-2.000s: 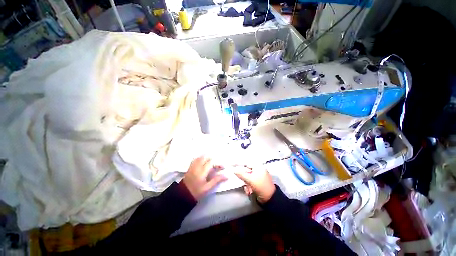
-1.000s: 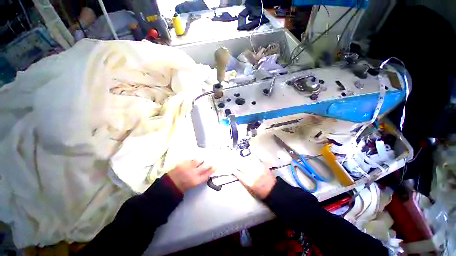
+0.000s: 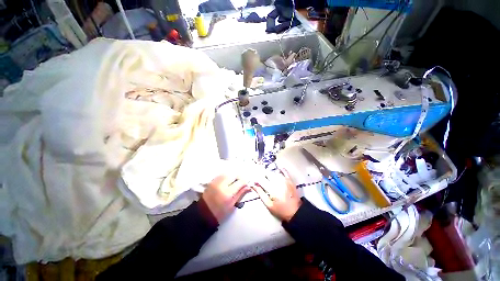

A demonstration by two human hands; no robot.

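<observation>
A large heap of cream cloth [image 3: 71, 126] lies at the left, and its right part reaches the sewing machine [image 3: 307, 110]. My left hand [image 3: 223, 196] and my right hand [image 3: 278, 196] lie close together, palms down, on overexposed white cloth just in front of the presser foot [image 3: 267, 158]. The fingers point toward the needle area. The glare hides the cloth's edges and whether the fingertips pinch it.
Scissors with blue handles [image 3: 339, 193] lie right of my right hand. A tray with a yellow edge [image 3: 374, 184] holds white strips farther right. A red basket [image 3: 450, 241] with pale strips is below. A trough with scraps [image 3: 227, 52] is behind the machine.
Over the last second, my left hand has moved right, closer to my right hand. The dark curved mark seen in front of the hands is now mostly covered.
</observation>
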